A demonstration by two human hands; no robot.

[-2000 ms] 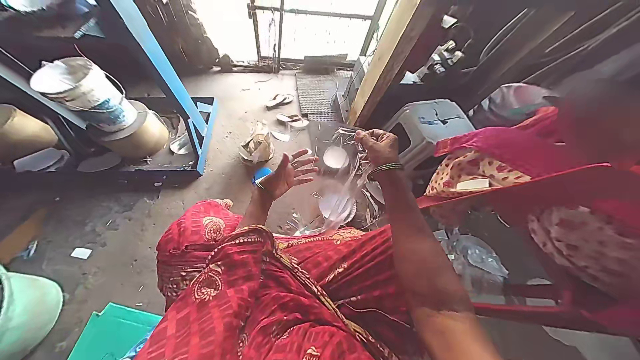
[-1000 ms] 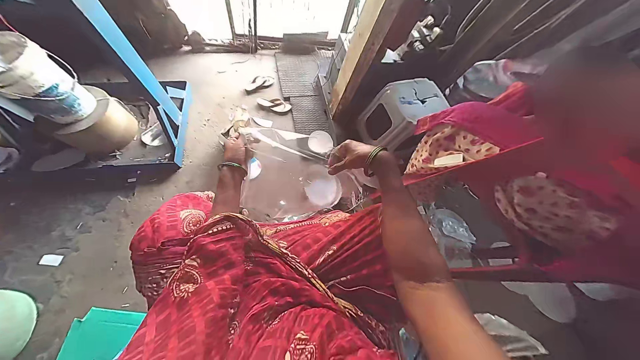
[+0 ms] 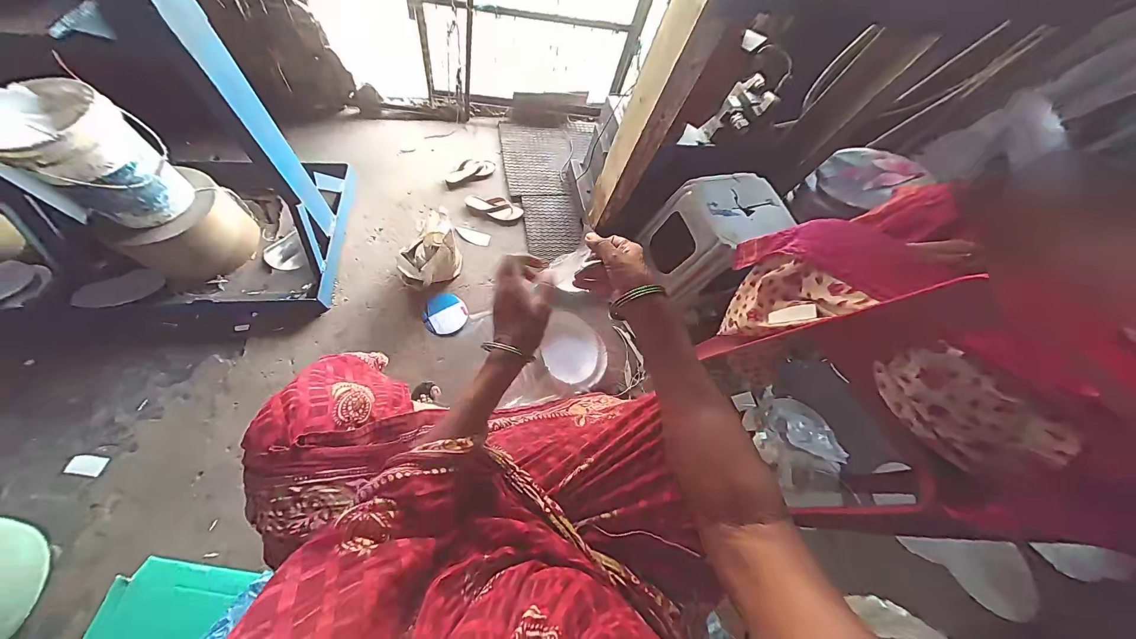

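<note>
A clear plastic bag [image 3: 568, 271] is bunched between my hands, over the floor in front of my lap. My right hand [image 3: 617, 264] pinches its top edge between thumb and fingers. My left hand [image 3: 522, 306] is at the bag's left side, fingers curled and blurred; whether it grips the plastic is not clear. Below the hands, a round white disc [image 3: 572, 351] shows through more clear plastic. A blue and white round lid [image 3: 445, 314] lies left of my left hand, near a crumpled brown wrapping [image 3: 432, 252].
A blue metal frame [image 3: 333, 257] with buckets [image 3: 146, 182] stands left. Sandals [image 3: 494, 209] lie ahead by a mat [image 3: 541, 182]. A white plastic stool [image 3: 732, 213] stands right of a wooden post [image 3: 652, 102]. Another person [image 3: 896, 231] sits at right, beside a red chair frame [image 3: 923, 493].
The clear plastic was spread wide between my hands one second ago; it is now bunched. My left hand has moved right, closer to my right hand.
</note>
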